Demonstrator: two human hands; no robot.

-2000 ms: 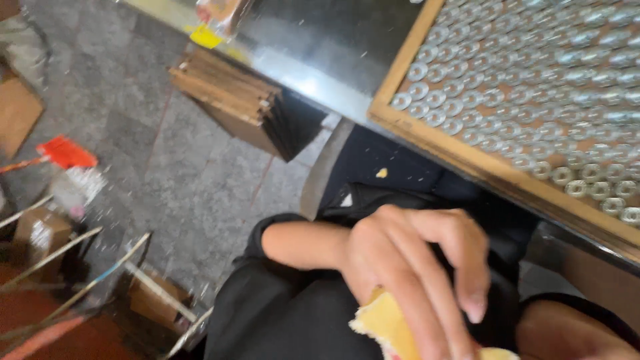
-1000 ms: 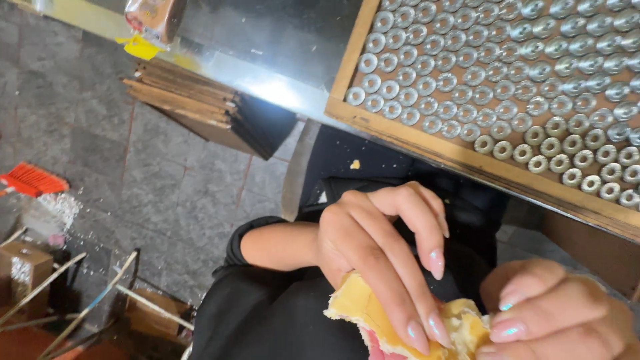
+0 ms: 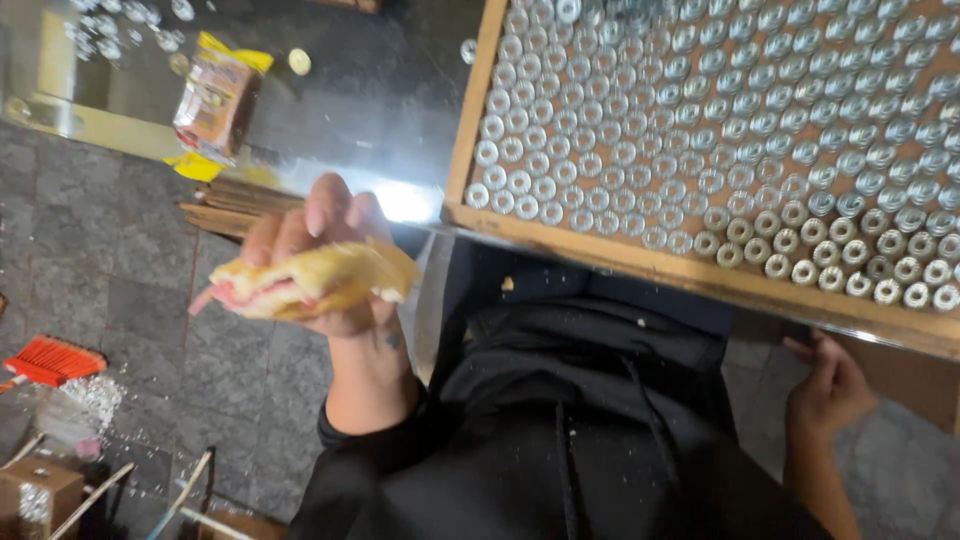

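My left hand (image 3: 337,255), raised at the left of the middle, grips a partly eaten sandwich (image 3: 315,281) with a pink filling along its open side. At the right, below the table edge, is my right hand (image 3: 829,382); part of its fingers is hidden by the edge, and whether it touches or holds anything does not show. Above it lies a wood-framed tray (image 3: 570,244) filled with rows of small ring-shaped metal parts (image 3: 825,277). A packaged food item in a yellow and clear wrapper (image 3: 217,105) rests on the dark tabletop (image 3: 375,90).
Loose shiny parts (image 3: 109,30) lie at the table's upper left. Stacked brown boards (image 3: 247,202) stand below the table edge. On the tiled floor are an orange broom (image 3: 56,360), a heap of small silvery bits (image 3: 97,397), sticks and a cardboard box (image 3: 37,491).
My hands have parted: the left has moved left with the sandwich, and the right has let go of it and moved away to the right. The view has shifted.
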